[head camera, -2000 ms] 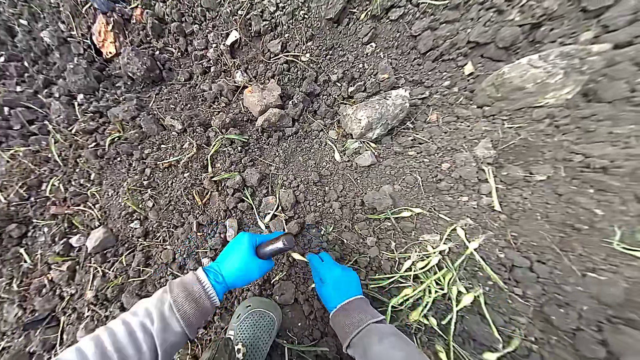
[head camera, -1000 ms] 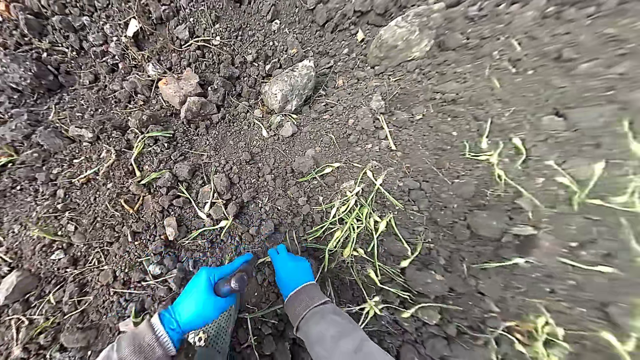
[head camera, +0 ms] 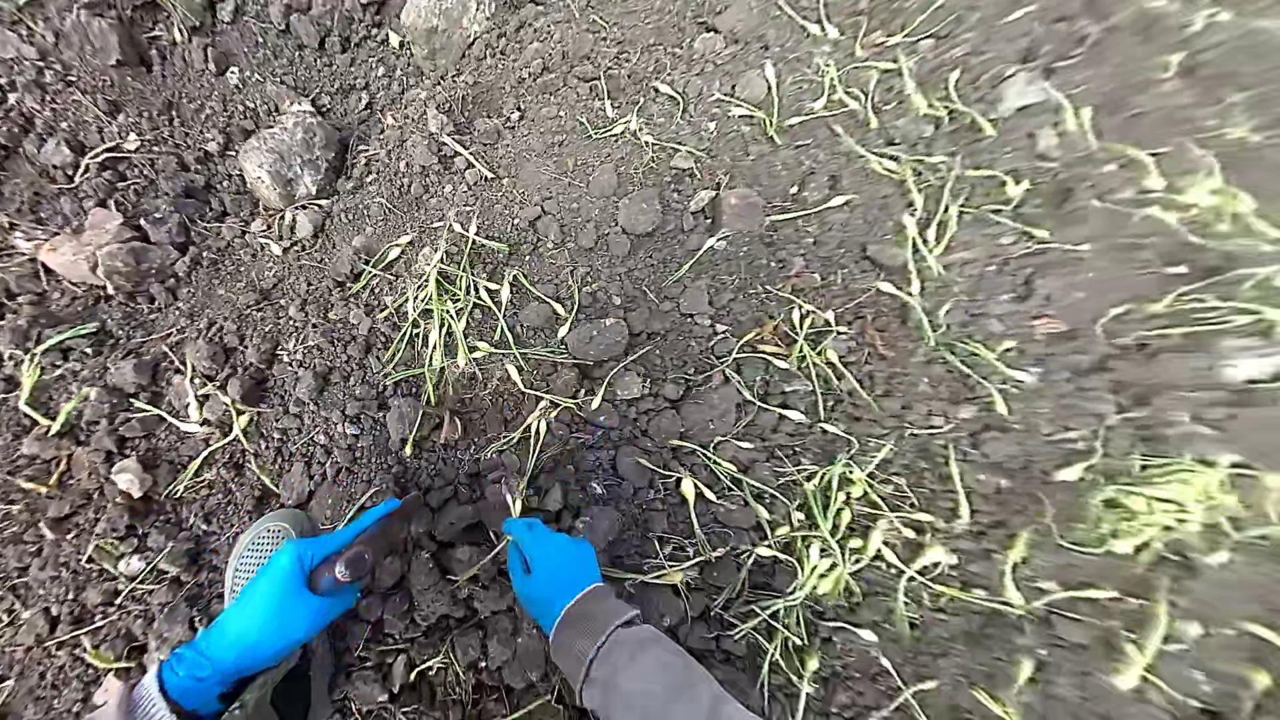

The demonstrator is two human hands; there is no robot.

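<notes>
My left hand [head camera: 285, 595], in a blue glove, is closed around the dark handle of a hand tool [head camera: 355, 562]; the tool's far end is hard to make out against the dark soil. To its right, my right hand [head camera: 550, 570], also gloved in blue, pinches a thin pale-green plant [head camera: 518, 488] with a slightly swollen base. Just beyond the hands lies a loose pile of similar uprooted plants [head camera: 440, 315]. A larger pile [head camera: 835, 530] rests to the right of my right hand.
Cloddy dark soil surrounds the hands. A pale rock [head camera: 292, 160] and a reddish stone [head camera: 85, 248] are at the upper left. More plants [head camera: 925, 225] are scattered over the right side. A perforated clog [head camera: 265, 545] shows beside my left hand.
The view has shifted to the right, bringing more scattered plants into sight. My left hand keeps hold of the tool. A plant now shows clearly at my right fingertips.
</notes>
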